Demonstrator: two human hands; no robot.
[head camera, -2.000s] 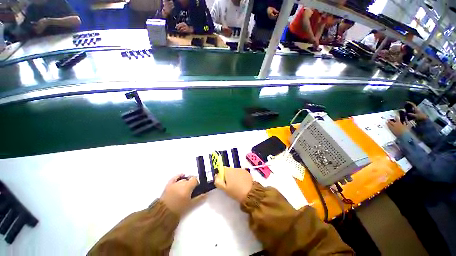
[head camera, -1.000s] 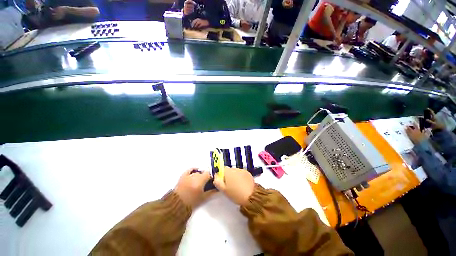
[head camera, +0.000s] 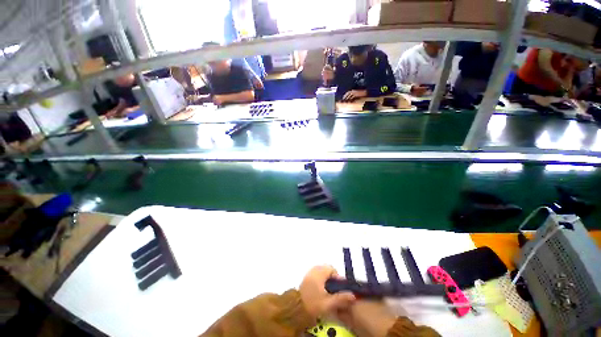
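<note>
A black charging dock (head camera: 395, 288) lies on the white bench, its four prongs pointing away from me. My left hand (head camera: 321, 294) grips the dock's left end. My right hand (head camera: 370, 317) is blurred, just below the dock's bar and partly hidden. The yellow Joy-Con controller (head camera: 331, 330) is at the right hand's left side, off the prongs and cut off by the bottom edge; the right hand appears to hold it. The pink-red controller (head camera: 449, 289) lies at the dock's right end, with a white cable (head camera: 484, 303) near it.
Another dock (head camera: 157, 254) lies at the bench's left. A black phone-like slab (head camera: 473, 266), a perforated card (head camera: 513, 304) and a grey metal box (head camera: 565, 280) are at right. The green conveyor (head camera: 250, 191) carries a dock (head camera: 316, 191). People work beyond it under a shelf.
The view has turned left and up, so the bench things appear farther right and lower. The yellow controller has come off the prongs and moved below the dock with my right hand.
</note>
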